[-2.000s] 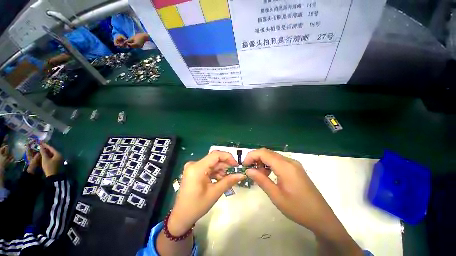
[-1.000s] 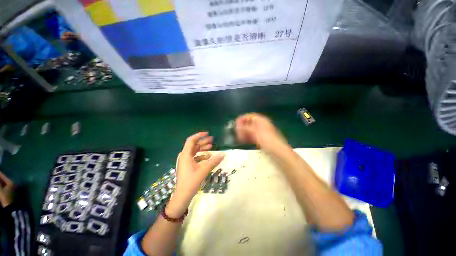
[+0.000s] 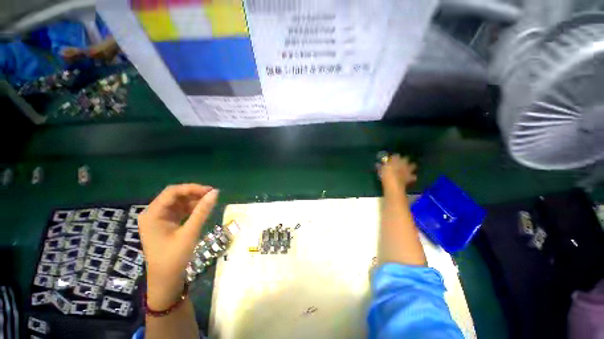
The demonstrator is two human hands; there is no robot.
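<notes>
My left hand [image 3: 173, 238] is raised at the mat's left edge, thumb and index fingertips close together; nothing clear shows between them. My right hand [image 3: 399, 172] is stretched out over the green bench beyond the mat, small and blurred. Its fingers are at a small camera unit [image 3: 383, 159]; whether they grip it is unclear. Small dark-and-silver parts [image 3: 275, 240] lie in a group on the cream work mat [image 3: 324, 265]. A pile of silvery board-and-frame pieces [image 3: 210, 246] lies at the mat's left edge, partly hidden by my left hand.
A black tray of pale-framed units [image 3: 86, 255] is at left. Single units [image 3: 83, 175] lie beyond it. A blue bin [image 3: 449, 215] is right of the mat. The hanging test chart [image 3: 318, 99] and a white fan [image 3: 556, 126] are ahead. Another person's hands [image 3: 99, 49] show upper left.
My hands have moved apart. My right hand has reached forward and right to the lone unit; the item seen at it earlier is no longer visible. The view has turned right, showing more of the fan.
</notes>
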